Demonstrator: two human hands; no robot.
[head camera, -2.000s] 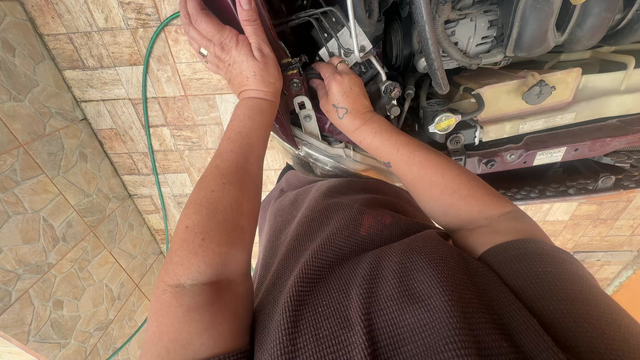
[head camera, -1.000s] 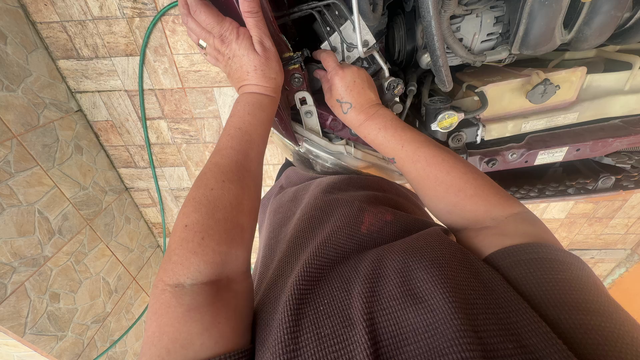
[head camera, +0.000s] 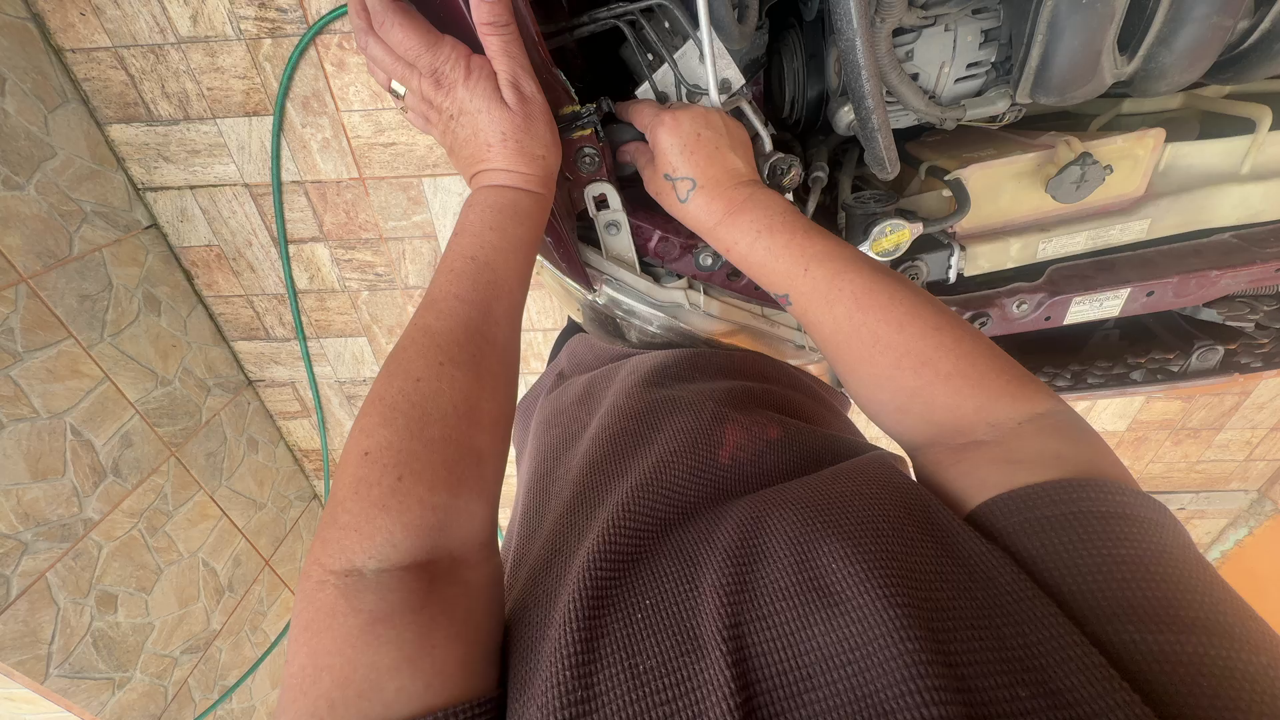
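My left hand (head camera: 470, 95) lies spread on the edge of a dark red car fender (head camera: 550, 60), a ring on one finger. Inside the engine bay, my right hand (head camera: 690, 150) has its thumb and index finger at a dark part (head camera: 622, 135) beside the fender's inner edge; whether they grip it is unclear. Black wiring with a yellow mark (head camera: 585, 115) runs between the two hands. Just below is a metal bracket (head camera: 612, 225) above the headlight (head camera: 640, 315). Metal pipes (head camera: 708, 50) pass behind my right hand.
To the right are the radiator cap (head camera: 890, 238), a yellowed plastic reservoir (head camera: 1040, 190) with a dark cap, an alternator (head camera: 945, 60) and the dark red front crossmember (head camera: 1150, 270). A green hose (head camera: 285, 220) runs along the tiled floor at left.
My right hand has shifted slightly within the same corner of the engine bay, its fingers now closer to the fender edge. My left hand stays on the fender.
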